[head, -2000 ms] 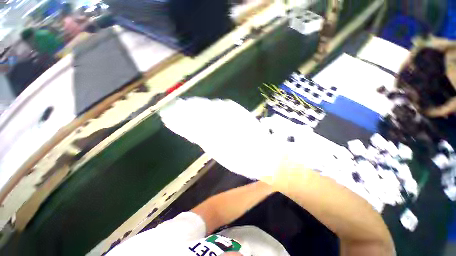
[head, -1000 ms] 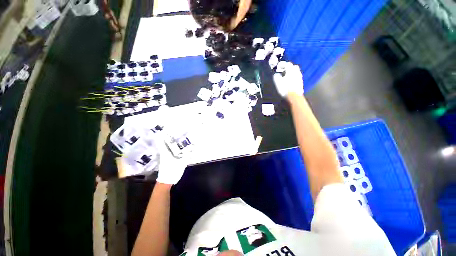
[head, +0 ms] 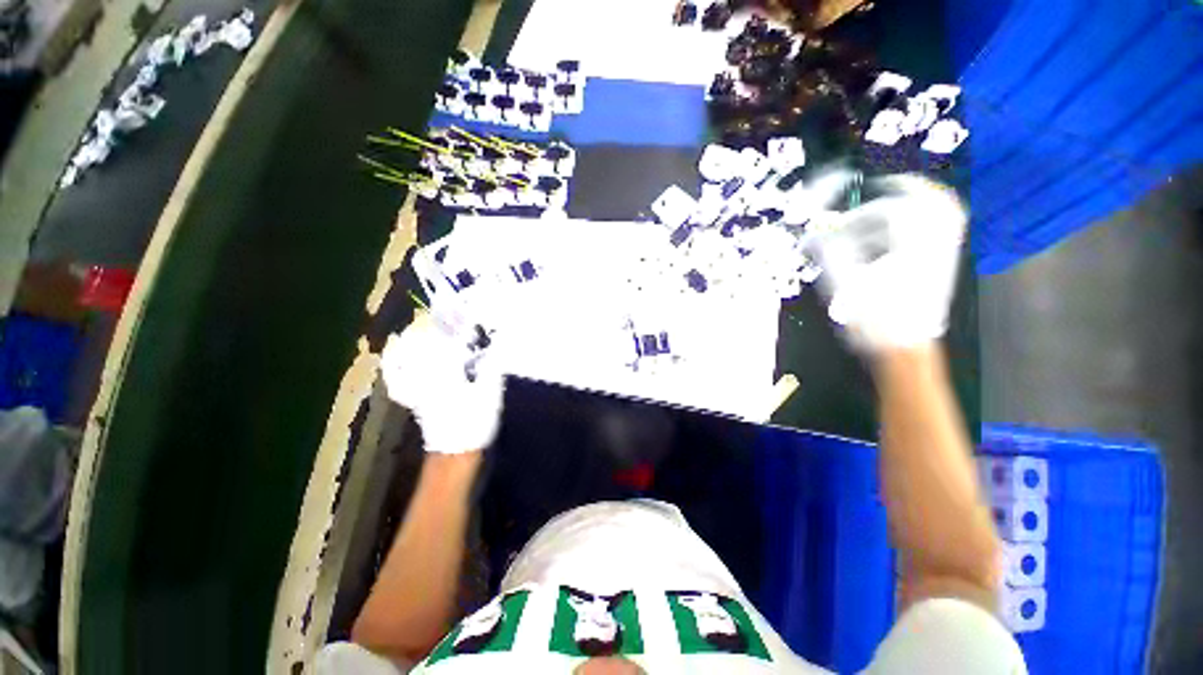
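Note:
My left hand [head: 446,385], in a white glove, is at the left front edge of the white sheet [head: 581,303], its fingers on a white housing with a dark part [head: 475,346]. My right hand [head: 900,264], gloved and blurred, is over the bench right of the heap of white pieces [head: 739,198]. A pale shape shows at its fingertips, but whether it is held is unclear. A housing with a dark centre [head: 653,344] lies on the sheet between the hands. More dark-centred units [head: 525,270] lie at the sheet's upper left.
Rows of units with yellow wires [head: 495,172] stand behind the sheet. Dark parts [head: 765,79] lie at the back, white pieces [head: 917,116] at back right. A blue bin [head: 1082,455] with holed trays [head: 1026,541] is at lower right. A green surface [head: 251,343] runs along the left.
The view has swung left, so the bench sits further right. My left hand has left the middle unit for one at the sheet's left edge. My right hand has come nearer, toward the white heap.

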